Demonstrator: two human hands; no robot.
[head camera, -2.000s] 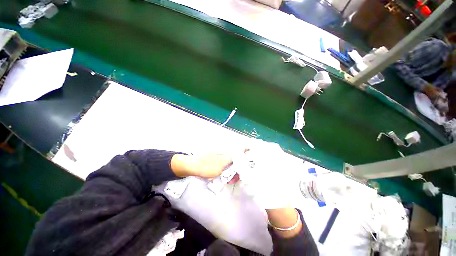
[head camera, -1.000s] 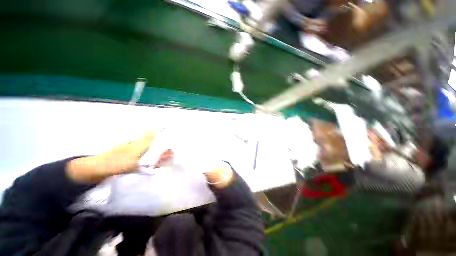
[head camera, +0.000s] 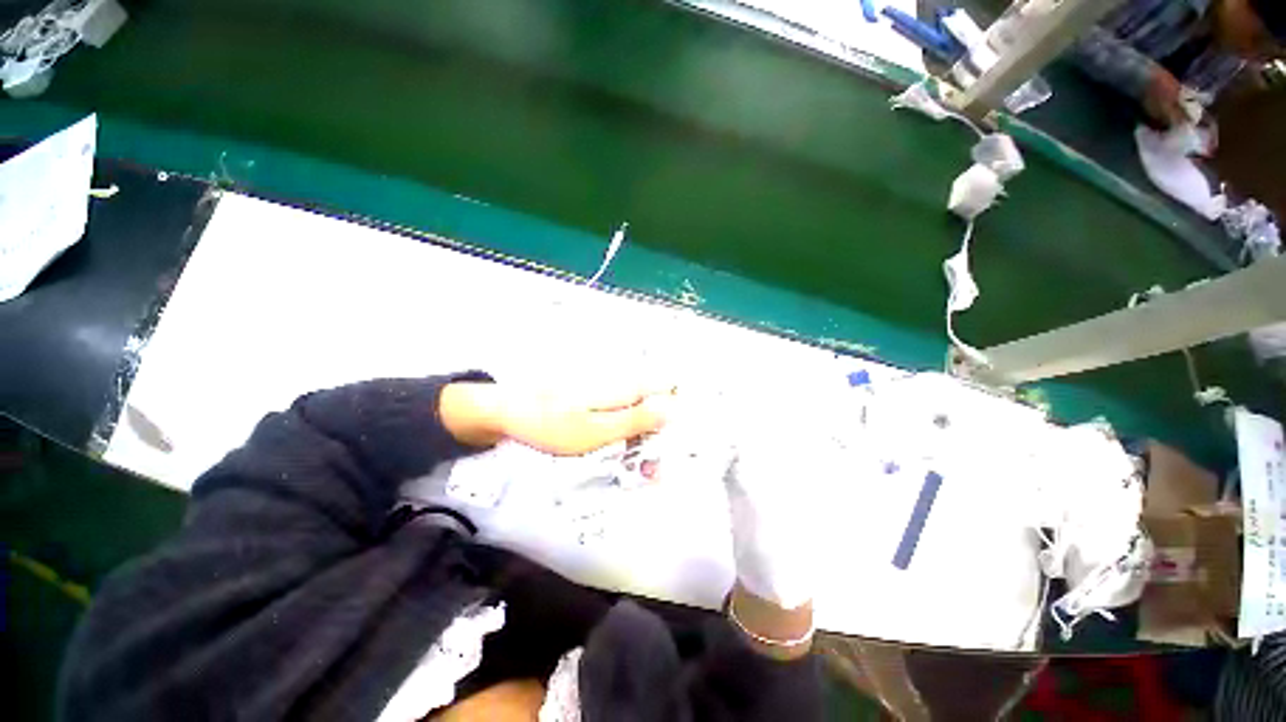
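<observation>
My bare left hand (head camera: 571, 420) reaches in from the left over the white bench covering (head camera: 353, 303), its fingers bent around a small white unit (head camera: 621, 466). The unit's outline is washed out by glare. My right hand (head camera: 766, 529), in a white glove, is on the right side of the unit, with a light band at the bare wrist. Its fingers blend into the white, so its grip cannot be told. A small reddish spot shows between the hands. A white sheet or bag lies under them by my lap.
A dark blue bar (head camera: 917, 519) lies right of my right hand. A white corded heap (head camera: 1093, 522) is at the bench's right end, near a cardboard box (head camera: 1187, 550). Corded adapters (head camera: 976, 188) lie on the green belt (head camera: 494, 127). A person (head camera: 1149, 71) sits across the belt.
The view swung right and came back. The corded adapters on the belt now appear further right. My left hand's fingers now lie flatter over the unit; my gloved right hand shows more clearly.
</observation>
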